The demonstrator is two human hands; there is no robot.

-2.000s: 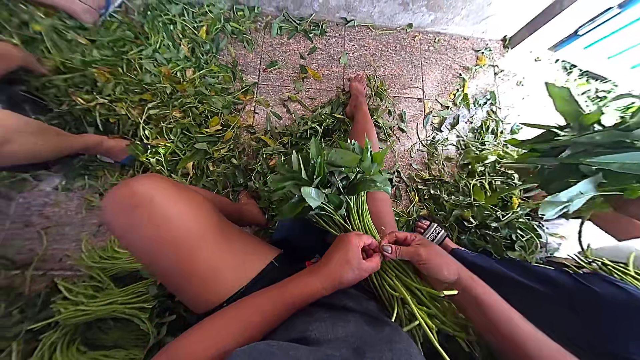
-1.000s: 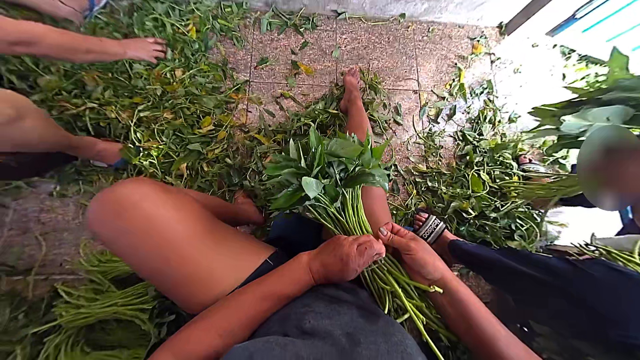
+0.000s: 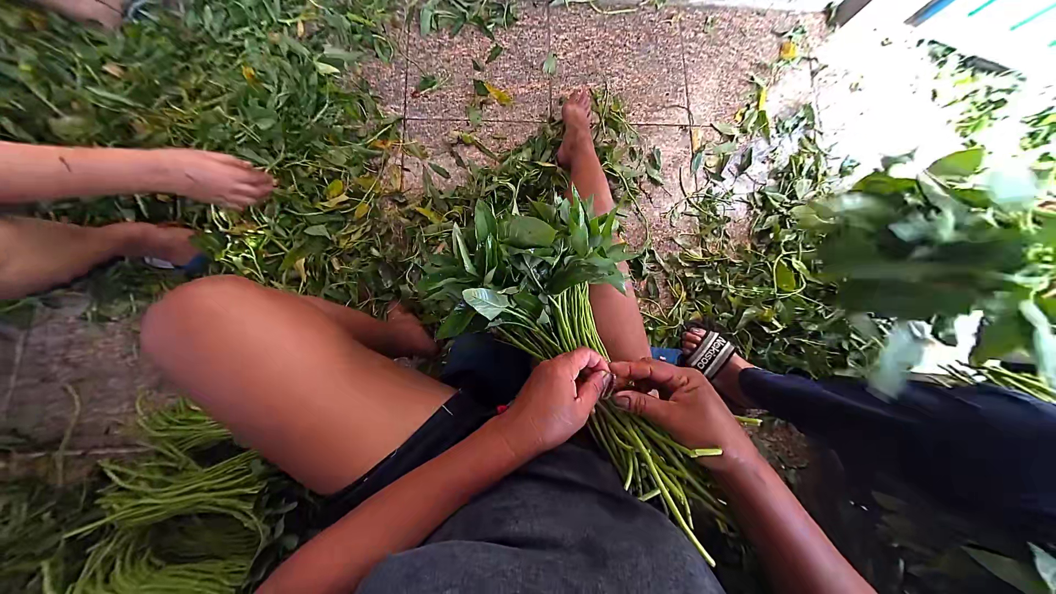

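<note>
A bunch of long-stemmed leafy greens lies across my lap, its leaves pointing away from me and its cut stem ends toward my right side. My left hand rests on the stems from the left, thumb and fingertips pinched together. From the right, my right hand meets it over the middle of the stems, its thumb and index finger also close together. The fingertips of both hands almost touch. Whatever may be pinched between them is too small to make out.
Loose leaves and stems cover much of the tiled floor. Bundled green stems lie at lower left. Another person's hand and foot reach in from the left. At right are a sandalled foot, a dark-clothed leg and blurred leafy greens.
Another person's hand at left, absent two seconds ago, now reaches farther in over the leaves. The leafy greens at right have moved. My hands stay on the bunch, fingertips closer together than one second ago.
</note>
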